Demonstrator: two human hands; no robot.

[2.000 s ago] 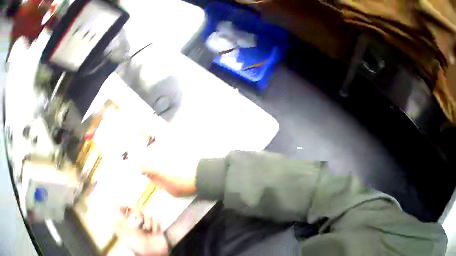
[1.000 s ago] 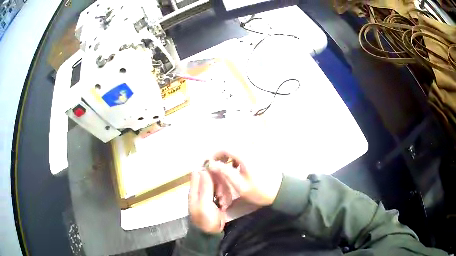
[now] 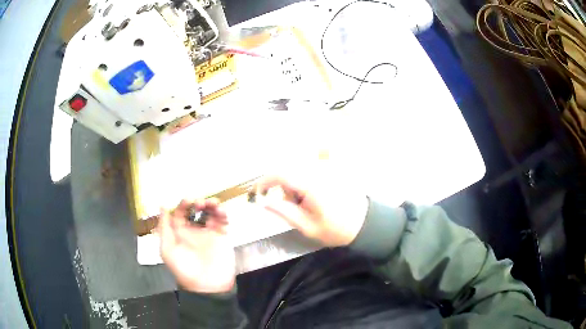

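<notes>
My left hand (image 3: 199, 250) is palm up at the table's near edge, with a small dark round metal piece (image 3: 198, 216), perhaps a bobbin case, lying at its fingers. My right hand (image 3: 308, 209) is to the right of it, apart from it. Its fingertips pinch a small dark piece (image 3: 252, 195), perhaps a bobbin; glare blurs its outline. Snips (image 3: 279, 104) lie on the white paper beyond the hands, near the end of a looped black cord (image 3: 362, 81).
The white sewing machine head (image 3: 138, 77) with a red button stands at the upper left, a yellow warning plate (image 3: 218, 78) beside it. A pink stick (image 3: 246, 53) lies behind. Yellow-brown tape (image 3: 234, 193) frames the paper. Brown garment pieces (image 3: 540, 32) hang at the upper right.
The hands were together; now they are apart, the left moved left and opened palm up, showing the dark round piece. The right holds a small piece. The view has shifted slightly.
</notes>
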